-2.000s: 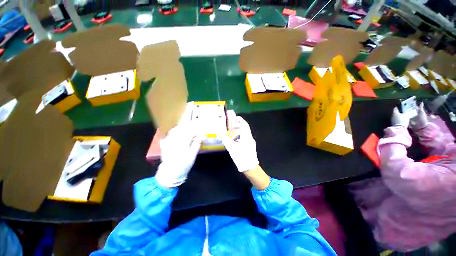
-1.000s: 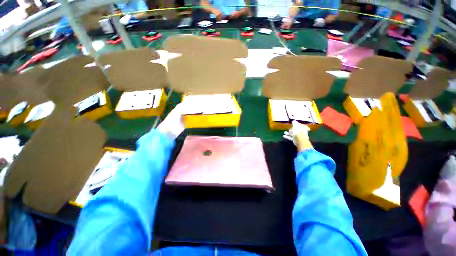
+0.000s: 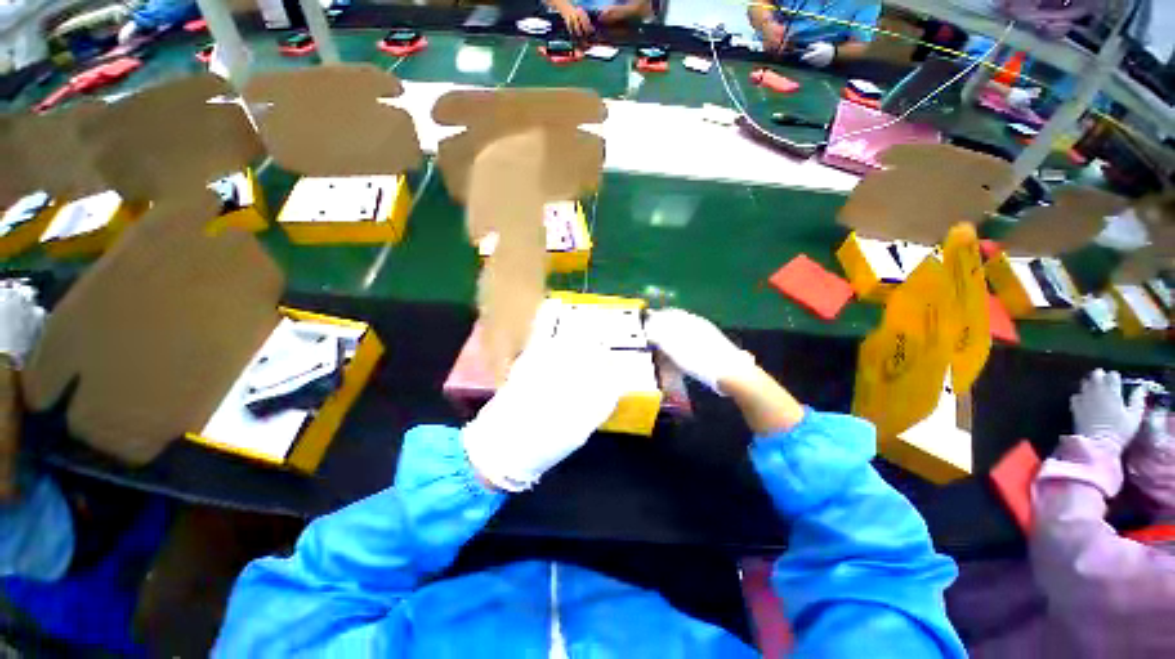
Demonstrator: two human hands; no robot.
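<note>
A yellow retail box (image 3: 634,412) with a white insert (image 3: 606,324) sits at an angle on the pink slab (image 3: 477,373) in front of me. Its brown lid (image 3: 509,238) stands open at the left. My white-gloved left hand (image 3: 548,406) lies over the box's left and front part and hides some of the insert. My gloved right hand (image 3: 696,348) is at the box's right rear corner, fingertips near the rim. The hands blend with the white insert, so their exact grip is unclear.
An open box (image 3: 303,444) holding a dark part stands left on the black bench (image 3: 425,496). An upright yellow lid (image 3: 921,348) stands right. More open boxes (image 3: 348,229) and a red pad (image 3: 812,286) lie on the green surface. A coworker's pink sleeve (image 3: 1082,489) is right.
My hands have come back from two boxes on the green surface to the slab. A box now covers the formerly bare slab, and the box by my right hand has left the row.
</note>
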